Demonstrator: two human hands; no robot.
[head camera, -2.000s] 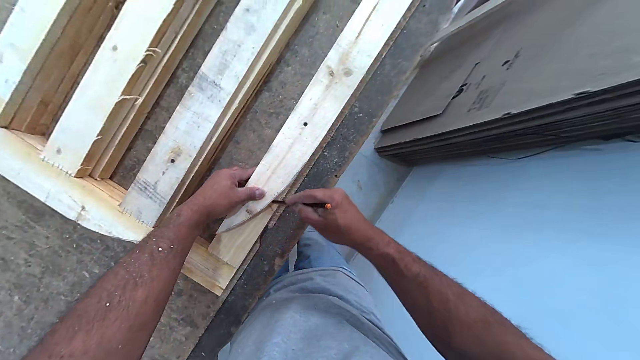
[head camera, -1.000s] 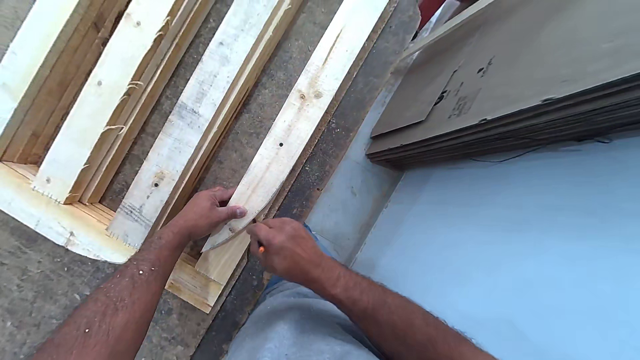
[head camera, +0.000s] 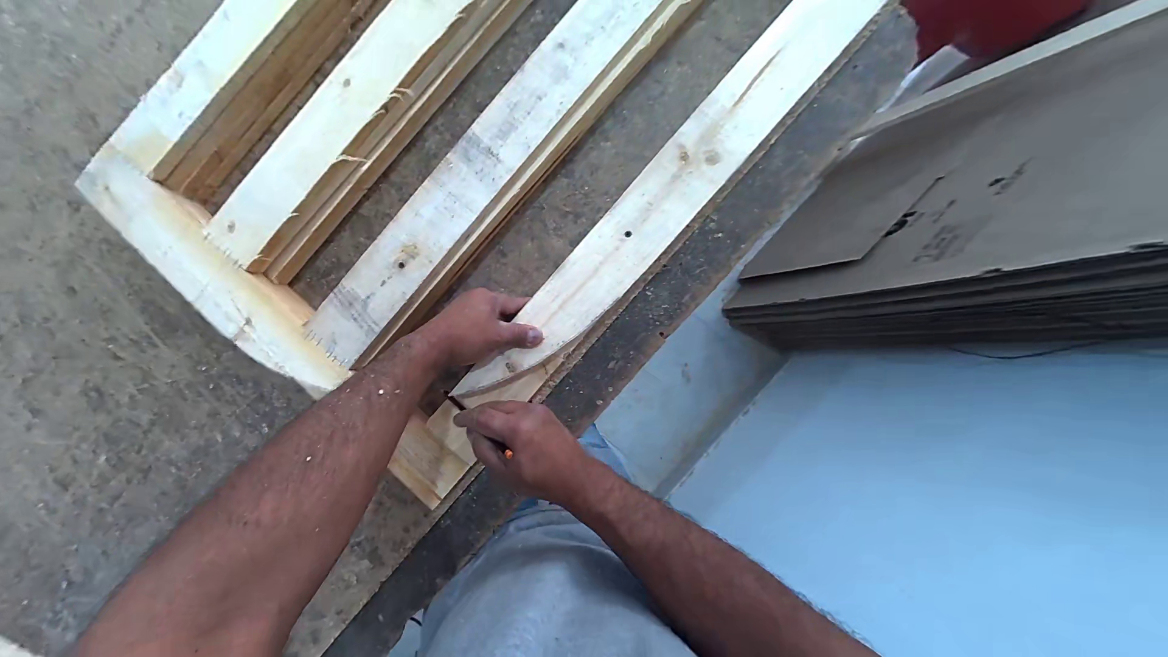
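A wooden board with a curved end (head camera: 593, 274) lies on top of another pale board (head camera: 516, 383) near the workbench's edge. My left hand (head camera: 484, 330) presses on the curved-end board, thumb on its face and fingers over its far side. In my right hand (head camera: 525, 447) is a dark pencil (head camera: 453, 400) with an orange end; its tip is at the narrow end of the curve. Beneath my hands, a wooden crosspiece (head camera: 429, 461) runs under the board ends. Its rounded part (head camera: 219, 283) carries the ends of several parallel boards.
Parallel wooden boards (head camera: 493, 155) with rough, splintered edges extend away on the left. The dark workbench edge (head camera: 666, 301) runs diagonally beside my body. A stack of flat cardboard (head camera: 949, 210) stands at the right, above a light blue surface (head camera: 940, 493). Something red (head camera: 985, 23) shows at the top right.
My right hand has moved with the pencil along the curved edge towards the board's narrow end. My left hand still rests on the board.
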